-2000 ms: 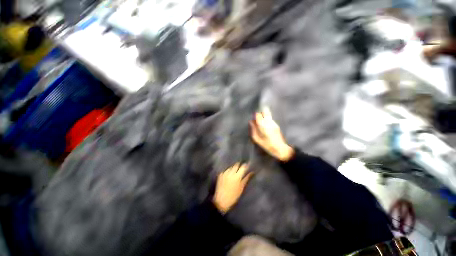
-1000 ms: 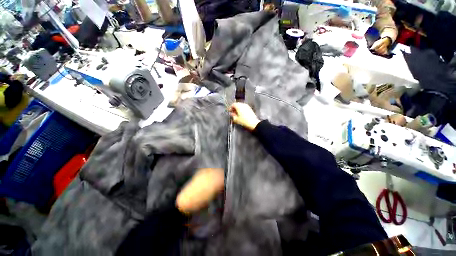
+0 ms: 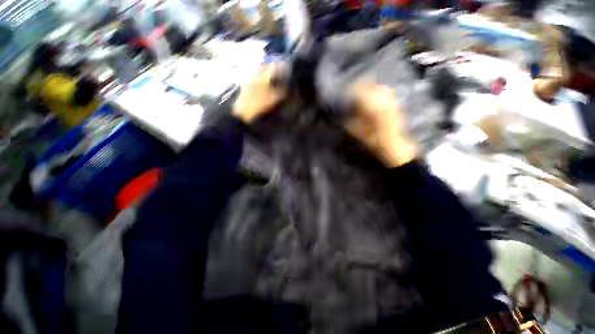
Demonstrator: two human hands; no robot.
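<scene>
The grey jacket (image 3: 320, 202) hangs between my two hands and down over my lap, blurred by motion. Its darker side faces me. My left hand (image 3: 263, 94) is closed on the jacket's upper left part. My right hand (image 3: 381, 124) is closed on its upper right part. Both hands are blurred and the fingertips are hidden or unclear. More grey cloth lies behind the right hand.
A blue basket (image 3: 107, 173) with a red thing (image 3: 138, 188) beside it is at the left. A white machine table (image 3: 163, 107) is behind it. Red-handled scissors (image 3: 532, 295) lie at the lower right, below a white sewing machine (image 3: 522, 189). A person's hand (image 3: 548, 88) shows at the upper right.
Both hands have moved up and away from me and now hold the jacket raised. The jacket lay spread with its zipper facing up before; now its darker side shows.
</scene>
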